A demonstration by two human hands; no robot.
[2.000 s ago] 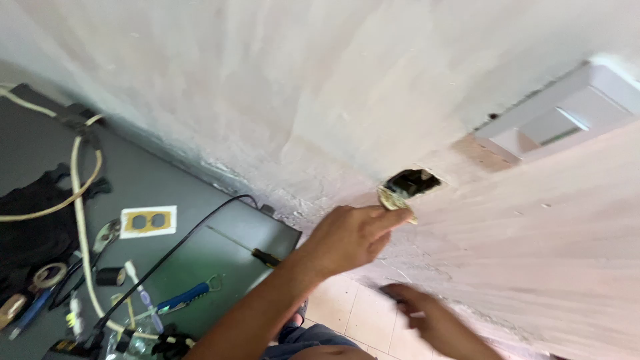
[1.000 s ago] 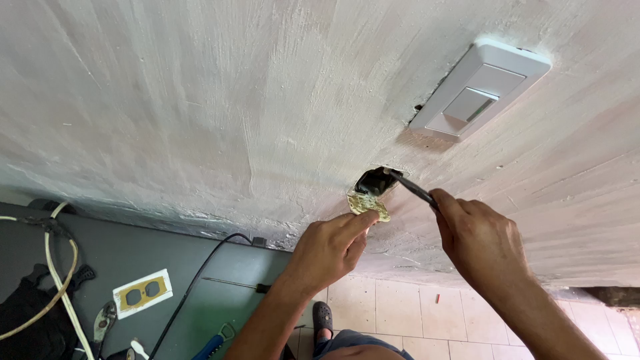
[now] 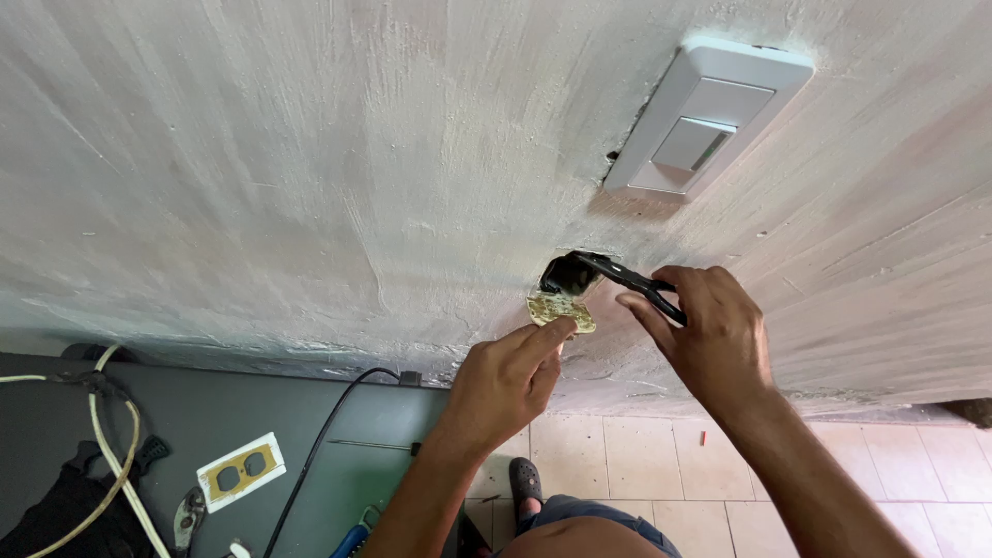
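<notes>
My left hand (image 3: 511,380) pinches a stained, yellowish-white plate-like piece (image 3: 561,311) at the lower edge of a dark hole in the wall (image 3: 570,273). Black-handled pliers (image 3: 637,284) are in my right hand (image 3: 713,333), with their jaws reaching into the hole from the right. What the jaws touch inside cannot be made out. Above and to the right, a white wall switch (image 3: 709,120) is mounted in its plate, with a small gap in the plaster beside it.
On the dark tabletop (image 3: 256,403) at lower left lie an outlet cover plate (image 3: 270,449), a thin screwdriver (image 3: 370,445), adjustable pliers or a wrench (image 3: 188,518), a blue-handled tool (image 3: 354,540), pale cables (image 3: 116,465), a black cord (image 3: 319,442) and black cloth (image 3: 66,508). Tiled floor (image 3: 643,457) shows below.
My right hand has come up from below the hole, and the pliers' jaws now reach into it. My left hand stays at the stained piece. The view has shifted.
</notes>
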